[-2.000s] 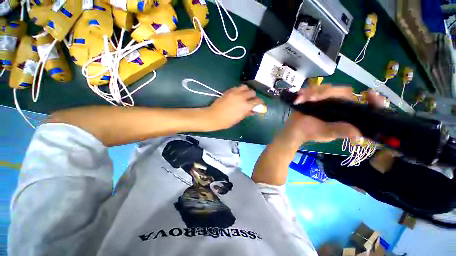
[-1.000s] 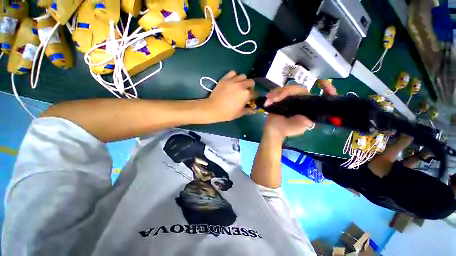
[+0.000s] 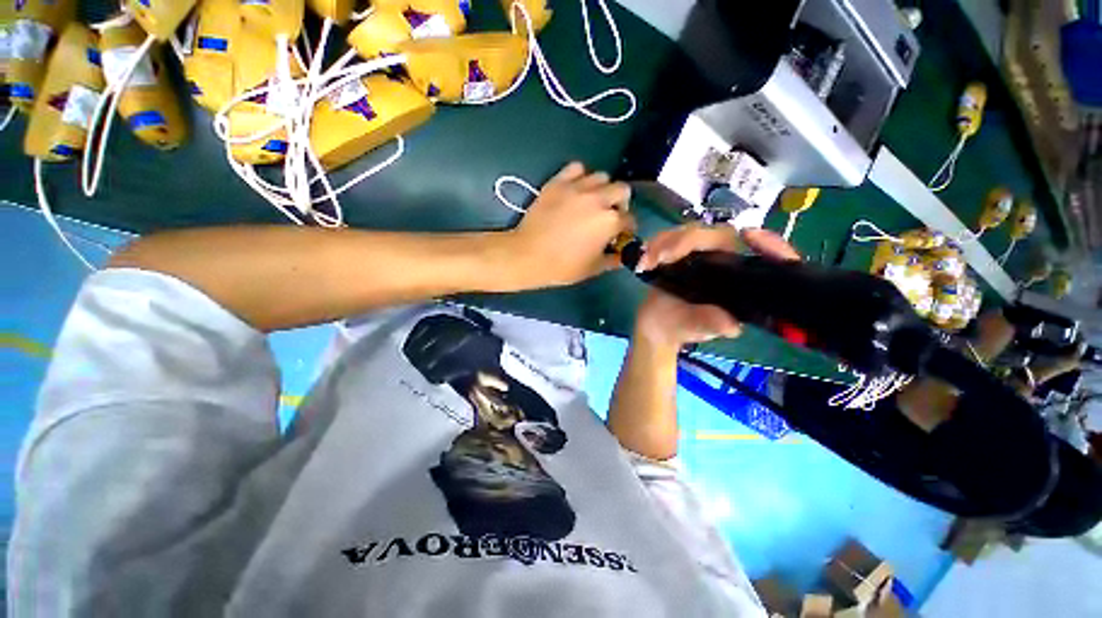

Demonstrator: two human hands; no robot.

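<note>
My left hand [image 3: 568, 229] is closed around a yellow unit [image 3: 625, 245]; only its end shows from the fist. A white cord loop [image 3: 516, 191] trails behind the hand. My right hand [image 3: 695, 296] grips the front of a black electric screwdriver [image 3: 773, 296] with a red mark. The screwdriver's tip points at the unit's end and appears to meet it; the exact contact is hidden by fingers. The silver-grey screw feeder [image 3: 773, 127] stands just beyond my right hand.
A heap of yellow units [image 3: 363, 118] with tangled white cords lies at upper left. Single units [image 3: 970, 109] lie at right on the green bench [image 3: 465, 151]. A neighbour's pile [image 3: 924, 280] is at right, beside a person in black [image 3: 894, 447]. Cardboard boxes [image 3: 856, 579] are on the floor.
The screwdriver has swung from beside the feeder down and left to the unit. My left hand has shifted slightly. Over the last second the tip stays at the unit while the tool's rear dips.
</note>
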